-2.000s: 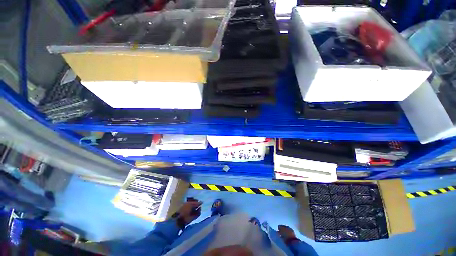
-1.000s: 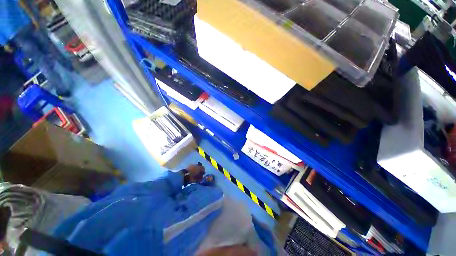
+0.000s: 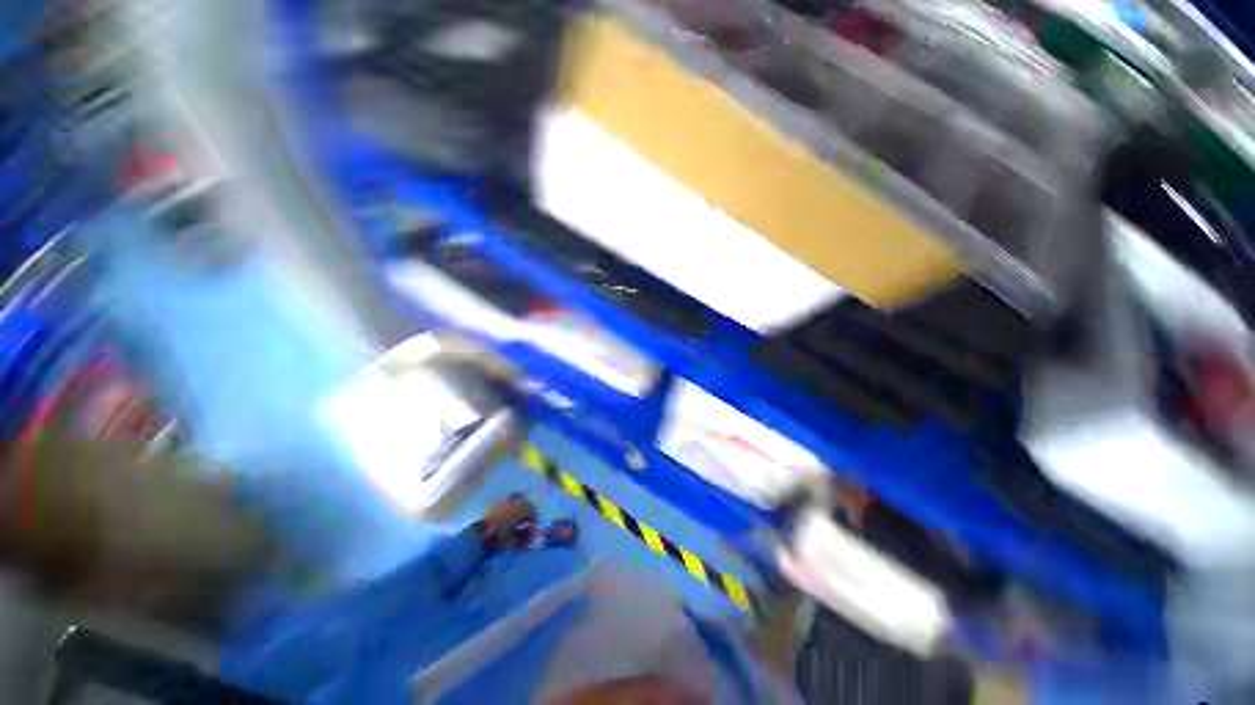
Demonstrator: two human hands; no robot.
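The frame is strongly blurred. My left hand [image 3: 509, 523] is small, low in the view, in front of a blue sleeve; whether its fingers hold anything cannot be told. My right hand is not visible. On the blue shelf [image 3: 743, 372] in front of me, a clear compartment tray [image 3: 950, 152] lies on a yellow-tan box [image 3: 771, 172] above a white box [image 3: 661, 221]. Dark stacked trays [image 3: 895, 358] lie to the right of them. A white foam box [image 3: 1149, 475] with a red lump in it stands at the right edge.
An open white box [image 3: 413, 427] stands on the light-blue floor, beside black-yellow tape [image 3: 633, 528]. White flat boxes [image 3: 736, 441] lie on the lower shelf. A brown blurred shape, perhaps a carton [image 3: 110, 551], is at the lower left.
The view first swung left and tilted, then shifted slightly and blurred. My right hand, seen low in the first frame, has gone from sight. My left hand stays low near the floor box.
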